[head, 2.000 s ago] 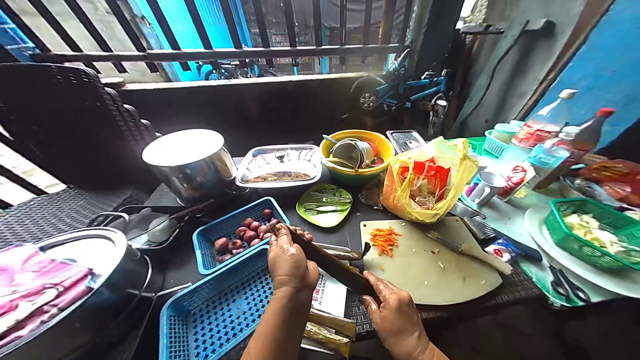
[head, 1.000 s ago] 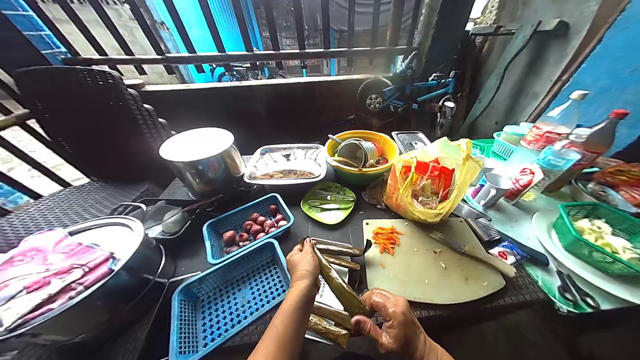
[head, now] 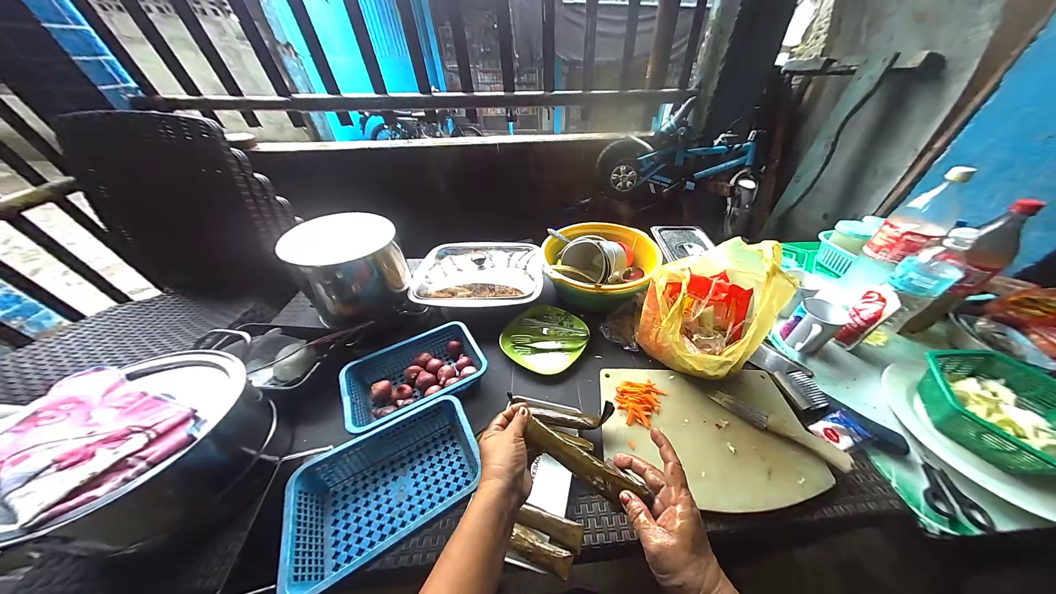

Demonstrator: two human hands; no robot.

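A long brownish-green leaf-wrapped roll (head: 587, 464) slants between my hands. My left hand (head: 505, 450) grips its upper end between thumb and fingers. My right hand (head: 664, 511) is at its lower end, fingers spread, the thumb and a finger around or against the tip; how firmly it holds is unclear. Several similar rolls (head: 549, 528) lie below and behind on a white printed sheet (head: 551, 487). Right of them is a cutting board (head: 755, 462) with orange carrot strips (head: 638, 402) and a knife (head: 780, 427). Left is a blue plastic basket (head: 379, 487) holding nothing.
Red onions (head: 425, 378) fill part of a smaller blue basket (head: 355, 396). Behind stand a steel pot (head: 342, 272), a lidded dish (head: 477, 276), a green plate (head: 544, 340), a yellow basin (head: 602, 256) and a yellow plastic bag (head: 716, 309). Black scissors (head: 957, 499) lie at right.
The long roll was held slanted in both hands in both earlier frames. The fingers of my right hand have spread since one second ago, while my left hand stays at the upper end.
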